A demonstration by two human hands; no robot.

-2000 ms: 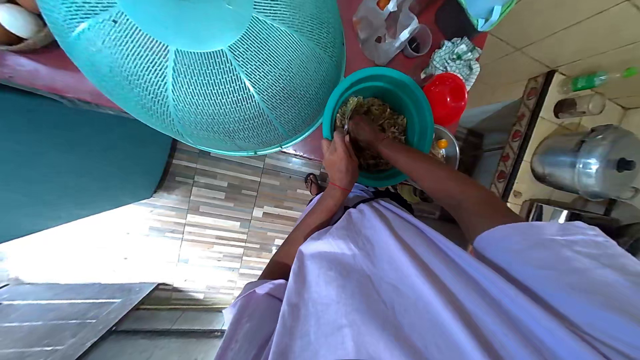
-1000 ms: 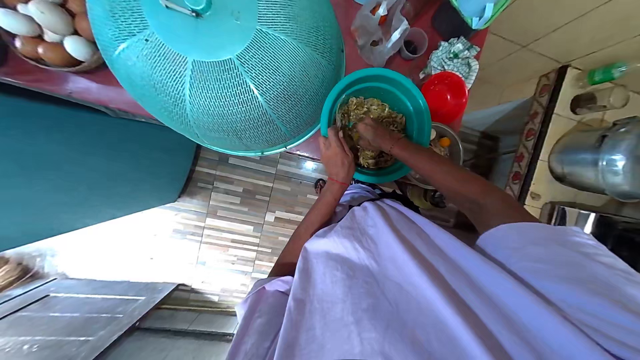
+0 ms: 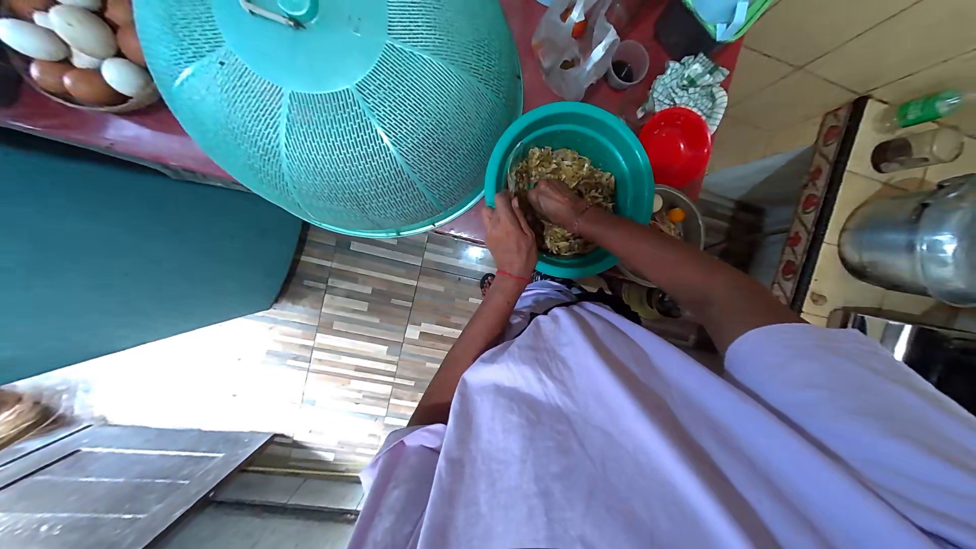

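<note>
A green plastic basin (image 3: pixel 637 164) holds a pale brown, shredded food mixture (image 3: pixel 564 164). My left hand (image 3: pixel 510 238) is at the basin's left rim with its fingers over the edge; a clear plastic bag or film seems to lie against the inner wall by the fingertips. My right hand (image 3: pixel 557 204) is down in the basin, its fingers curled at the left side of the mixture; whether they hold some of it is hidden. Thin red bands circle both wrists.
A large turquoise mesh food cover (image 3: pixel 328 145) stands left of the basin on the red table (image 3: pixel 175 156). Eggs (image 3: pixel 84 30) fill a basket far left. At right are a red bowl (image 3: pixel 676 145), a checked cloth (image 3: pixel 690 88), a metal bowl (image 3: pixel 692 221), a plastic cup (image 3: pixel 629 64) and a metal pot (image 3: pixel 915 236).
My right hand has shifted within the basin toward its left side, near my left hand. My left hand stays at the rim. The view has turned somewhat, showing more of the eggs.
</note>
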